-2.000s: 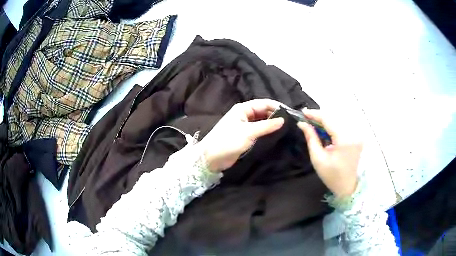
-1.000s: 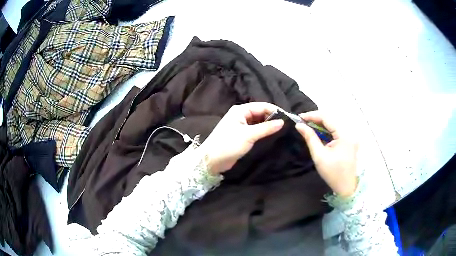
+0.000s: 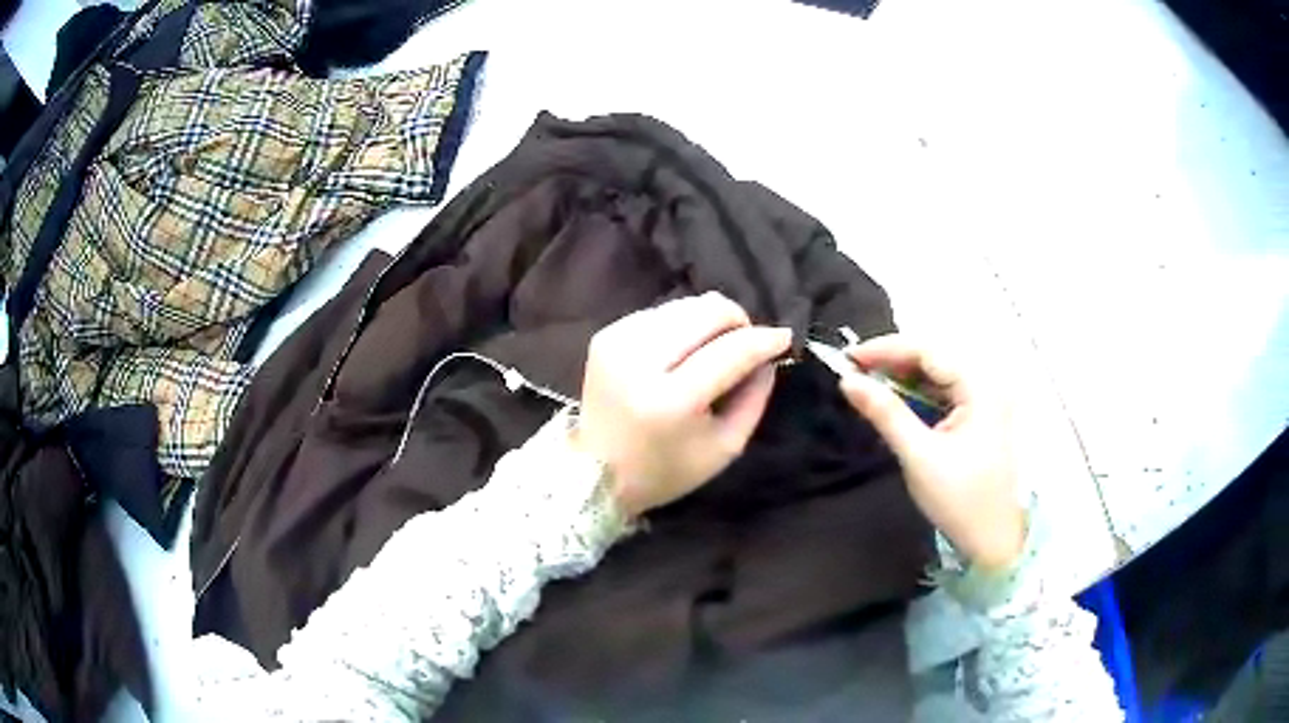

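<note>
A dark brown jacket (image 3: 495, 269) lies bunched on the white table, with a line of zipper teeth at its left side. My left hand (image 3: 686, 403) pinches a bit of the jacket between thumb and fingers at the middle right. My right hand (image 3: 940, 438) holds small thread snips (image 3: 905, 390), with silver blades and a yellow and blue part, their tips close to my left fingertips. The exact spot between the fingertips is too small to tell. A thin pale cord (image 3: 488, 359) lies across the jacket near my left sleeve.
A beige plaid garment (image 3: 212, 184) with dark navy edges lies at the left, with a dark brown garment (image 3: 57, 565) below it. The white table (image 3: 1117, 240) has a curved right edge. A blue crate (image 3: 1105, 622) shows at lower right, beside dark cloth.
My left hand has turned, its fingers curled more tightly and knuckles raised, and shifted slightly down. My right hand has moved slightly down, still holding the snips. The pale cord has shifted near the left wrist.
</note>
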